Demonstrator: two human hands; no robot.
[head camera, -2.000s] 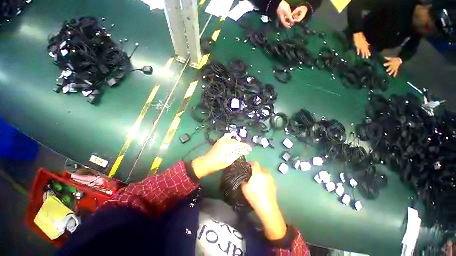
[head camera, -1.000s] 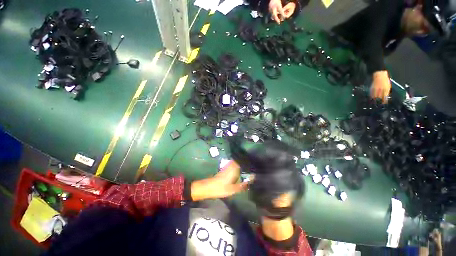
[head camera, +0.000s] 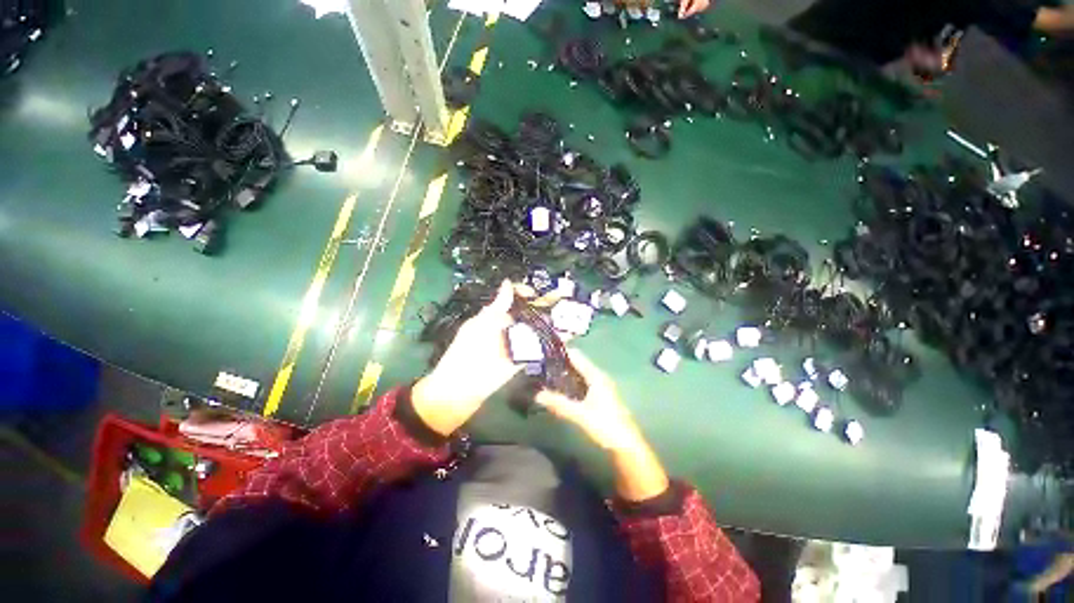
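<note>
My left hand and my right hand hold a small bundle of coiled black cable between them, low over the green table near its front edge. White square module faces show at the bundle by my left fingers. Just beyond my hands lies a tangled pile of black cables with white squares in it. A row of coils lies to the right, with white-faced modules along its near side.
A separate cable heap lies left of the yellow-striped seam. A metal post stands at the far side. A large heap is at right. A red bin is lower left. People's hands show at the far side.
The large blurred bundle in my right hand is gone from view; both hands now hold a smaller bundle farther left. The person at the far right has drawn their hand back from the heap.
</note>
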